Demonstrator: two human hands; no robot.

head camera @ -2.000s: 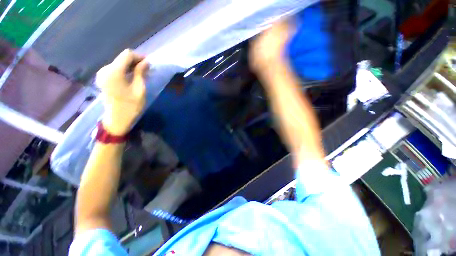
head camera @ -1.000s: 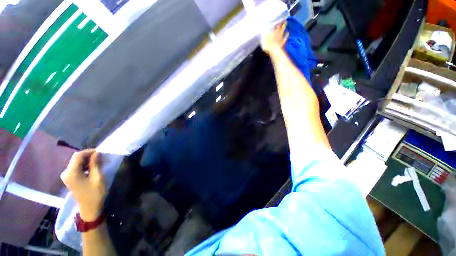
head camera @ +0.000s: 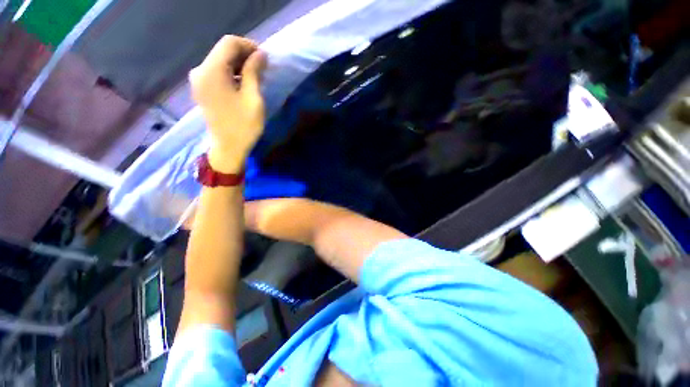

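A television with a glossy black screen [head camera: 424, 113] lies in front of me, reflecting lights. A milky-white protective bag [head camera: 163, 178] covers its far and left edges. My left hand [head camera: 231, 91] is raised over the far left part, its fingers closed on the bag's edge. My right arm crosses beneath my left forearm. My right hand [head camera: 257, 215] is at the left end of the screen, mostly hidden behind the left forearm and blurred. A blue wiping cloth [head camera: 276, 181] shows right beside it; the fingers on it are hidden.
Dark line edging [head camera: 492, 196] runs along the near side. White papers with green bits [head camera: 590, 113] lie at the television's right end. A green-topped side table [head camera: 605, 283] with white strips [head camera: 628, 261] and a crumpled clear bag [head camera: 666, 317] stands at the right.
My right hand and the blue cloth have swept from the screen's far right corner to its left end. My left hand now appears higher and further right. The view has shifted.
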